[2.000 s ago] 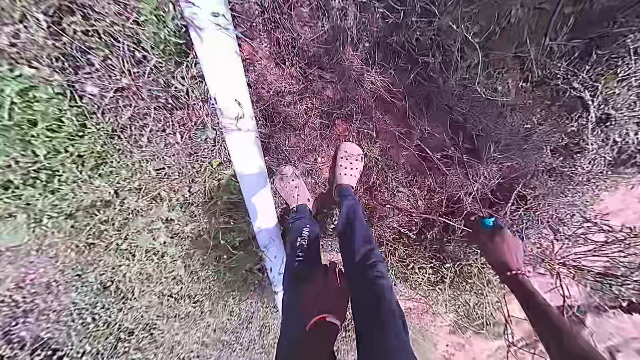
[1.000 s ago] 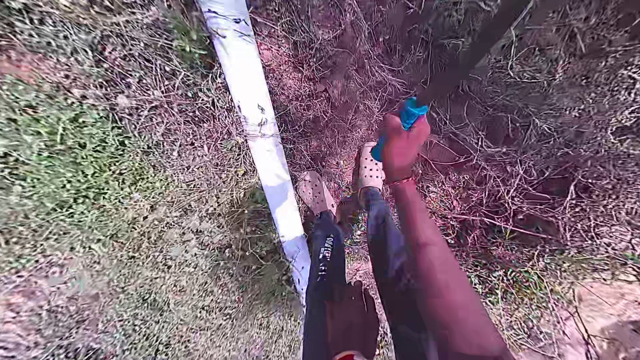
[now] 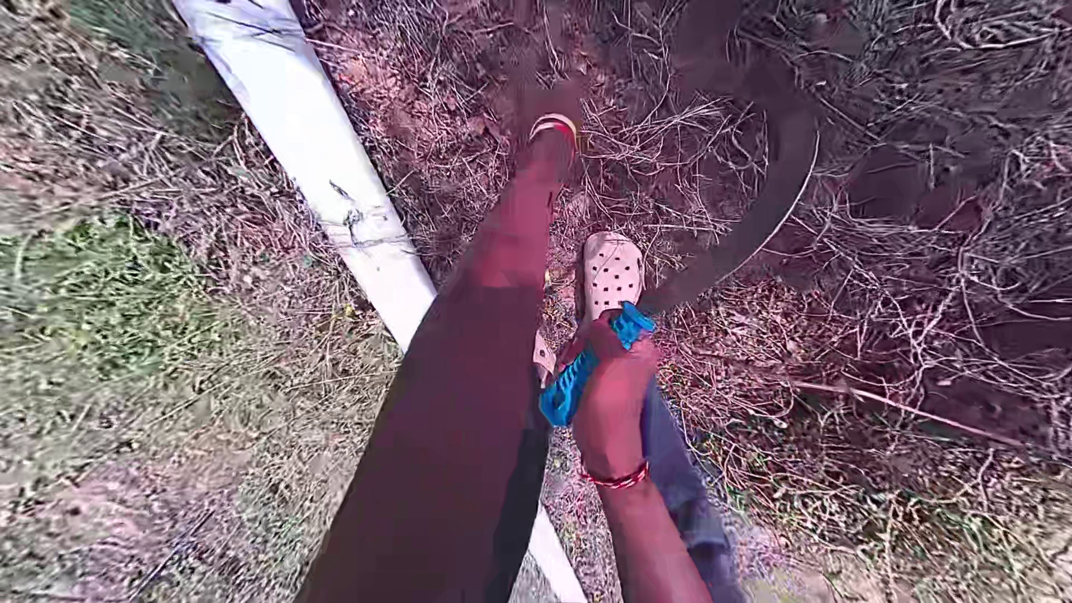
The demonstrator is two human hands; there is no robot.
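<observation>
My right hand (image 3: pixel 618 389) grips the blue handle (image 3: pixel 569 389) of a sickle in front of my legs. The sickle's dark curved blade (image 3: pixel 754 222) extends up and to the right over dry brush, its edge catching light. My left arm reaches forward across the middle of the view. My left hand (image 3: pixel 548 92) is dark and blurred against the dry stems beyond the wristbands, so its fingers cannot be made out.
A long white strip (image 3: pixel 335 184) lies diagonally on the ground, passing beneath my left arm. Tangled dry branches (image 3: pixel 921 276) spread at the right, and green grass (image 3: pixel 109 293) grows at the left. A perforated beige clog (image 3: pixel 612 272) is on my foot, with the other partly hidden.
My left hand has moved forward from beside my legs into the brush. My right hand came in from the right earlier and is now lower, with the sickle blade pointing up and right.
</observation>
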